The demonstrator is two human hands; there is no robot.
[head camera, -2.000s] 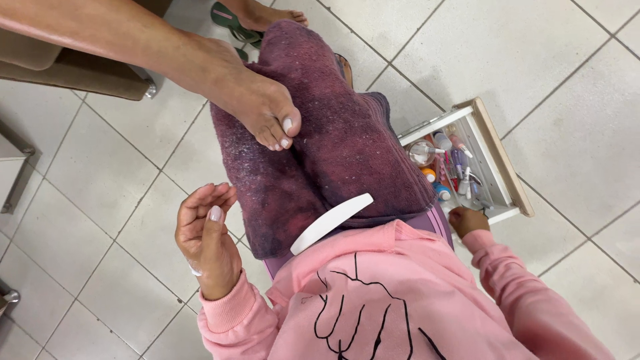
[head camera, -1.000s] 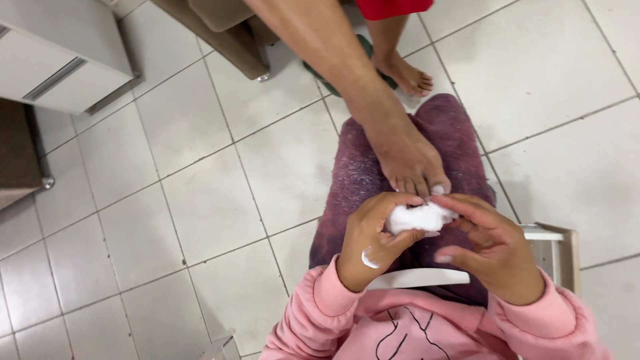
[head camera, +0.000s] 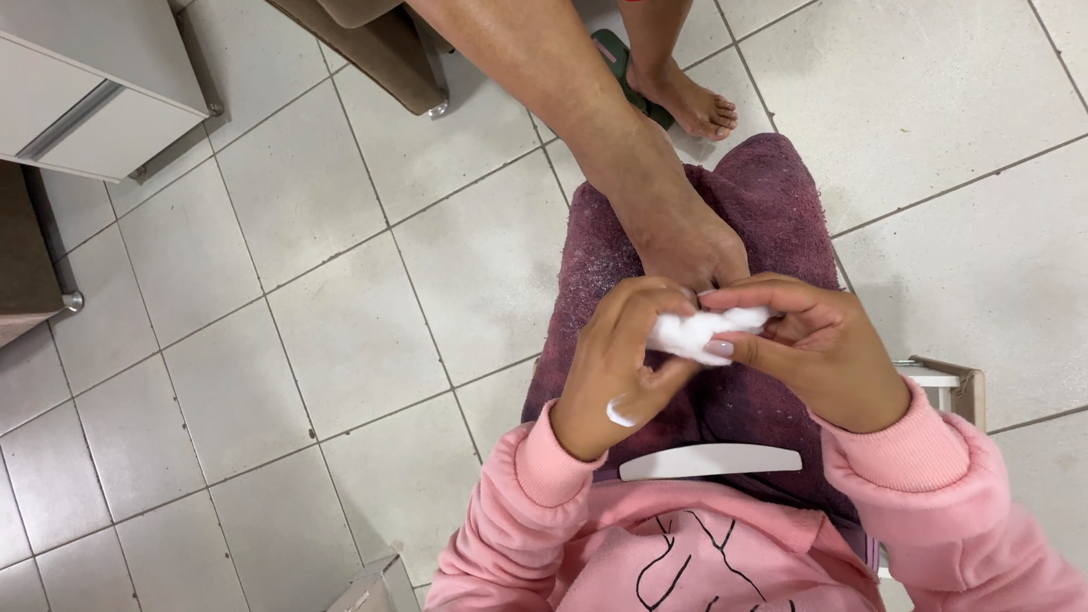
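My left hand [head camera: 625, 361] and my right hand [head camera: 807, 348] both grip a piece of white cotton wool [head camera: 701, 333] between thumbs and fingers. White cream [head camera: 620, 412] is smeared on the back of my left hand near the wrist. Another person's foot [head camera: 684, 225] rests on the maroon towel [head camera: 769, 200] over my lap; its toes are mostly hidden behind my hands. A white curved nail file [head camera: 711, 461] lies across the towel near my waist.
The person's other foot [head camera: 693, 100] is on the tiled floor beside a green flip-flop [head camera: 614, 53]. A white drawer cabinet [head camera: 102, 81] and brown seats stand at the upper left. Part of an open drawer [head camera: 948, 374] shows at my right.
My right hand was at the open drawer and is now at the cotton wool with my left hand. Both hands hold the cotton, which was not seen two seconds ago. The view has shifted left.
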